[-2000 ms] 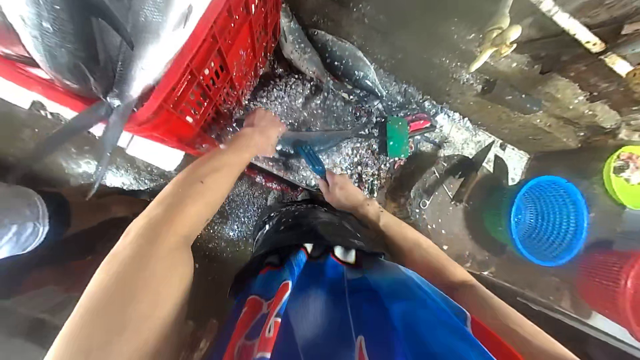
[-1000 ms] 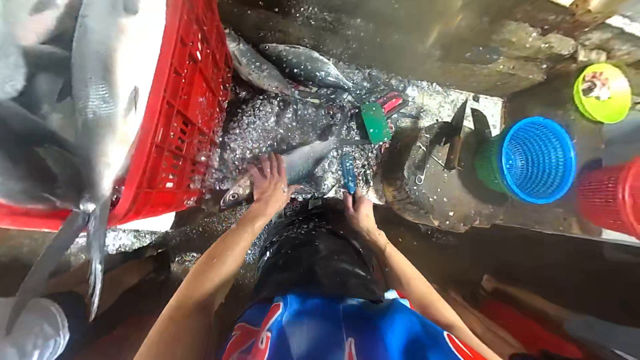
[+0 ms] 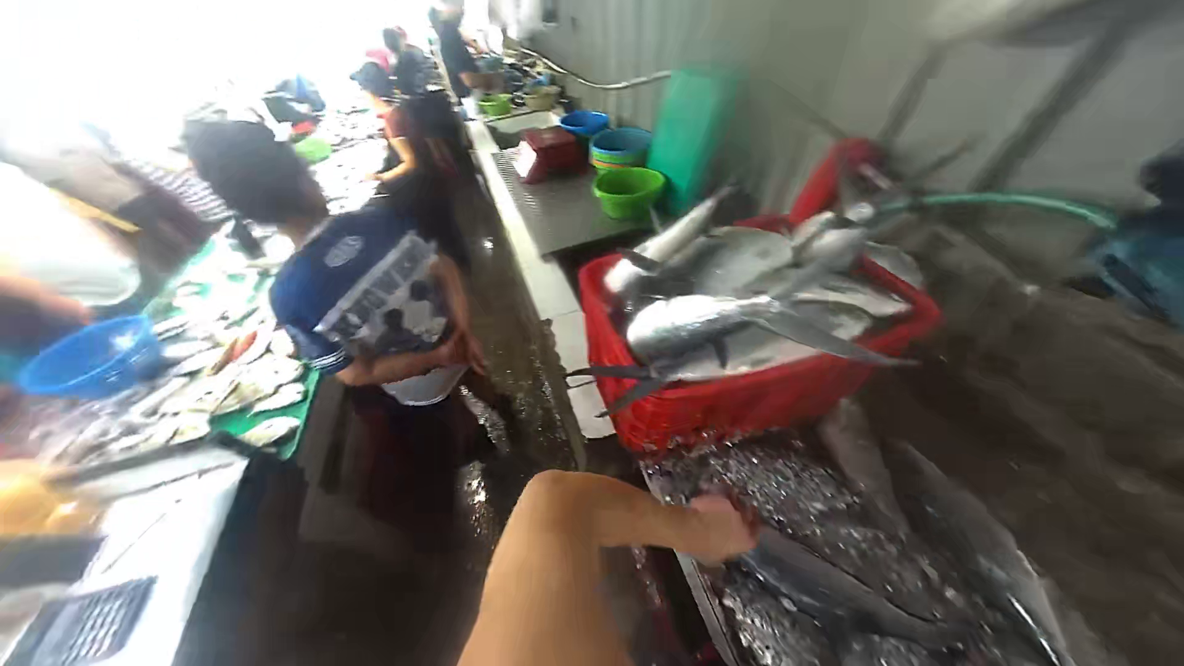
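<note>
My left hand (image 3: 720, 529), blurred, is closed on one end of a dark silvery fish (image 3: 832, 583) lying on the scale-covered work surface (image 3: 786, 481). Two more fish lie to its right, one of them a long grey fish (image 3: 980, 536). Just beyond my hand stands a red plastic crate (image 3: 758, 402) heaped with large silver fish (image 3: 694, 324), their tails hanging over the rim. My right hand is outside the view, and so is the blue tool it held.
A person in a blue shirt (image 3: 370, 277) stands left of the counter, beside a table of small fish (image 3: 222, 379). A blue basin (image 3: 92, 356) is on that table. Beyond the crate are a green basin (image 3: 629, 191), blue basins (image 3: 585, 122) and a red scale (image 3: 552, 153). A hose (image 3: 1008, 199) runs behind.
The view has swung up and to the left, taking my right hand out of sight. My left hand, spread flat on the fish a second ago, is now closed at its end.
</note>
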